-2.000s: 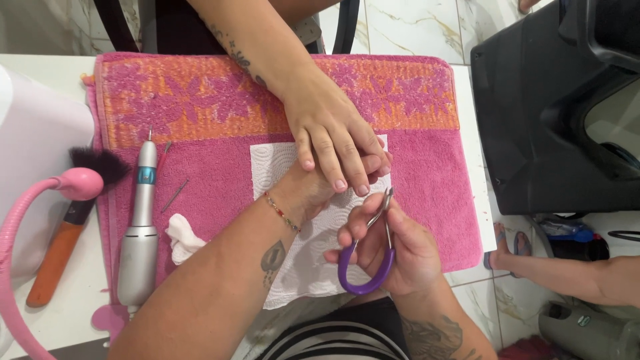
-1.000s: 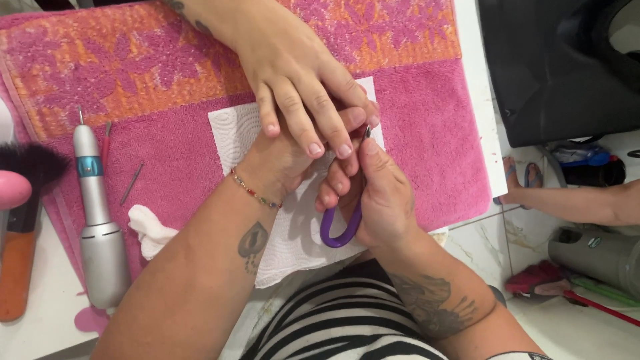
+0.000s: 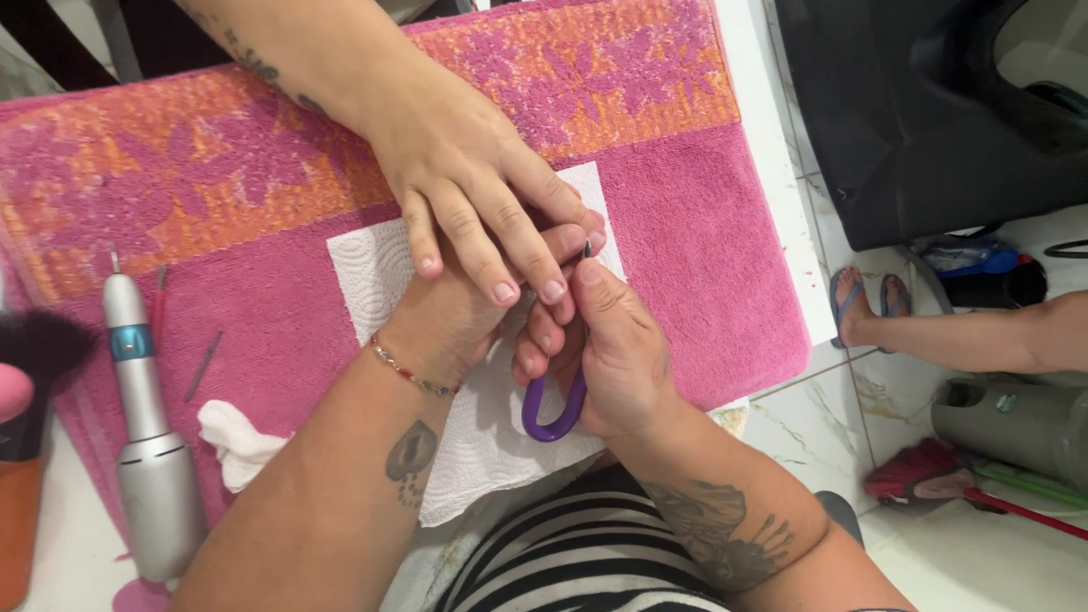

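My left hand (image 3: 463,314), with a beaded bracelet at the wrist, lies under another person's hand (image 3: 476,187) and holds its fingers. In my right hand (image 3: 616,348) are cuticle nippers with purple handles (image 3: 552,416); their metal tip (image 3: 586,248) touches or nearly touches a fingertip of the other person. Most of the nippers is hidden by my fingers. Beneath the hands a white paper towel (image 3: 484,476) lies on a pink and orange towel (image 3: 697,246).
Left of the hands lie a silver electric nail drill (image 3: 161,501), a thin metal bit (image 3: 204,365), a crumpled white wad (image 3: 238,442) and a black-bristled brush (image 3: 42,348). A black chair (image 3: 943,110) and another person's leg (image 3: 977,331) are at the right.
My right hand has closed around the nippers' purple handles, which were spread wider two seconds ago. The nipper tip has come up to the other person's fingertip. The view has moved closer.
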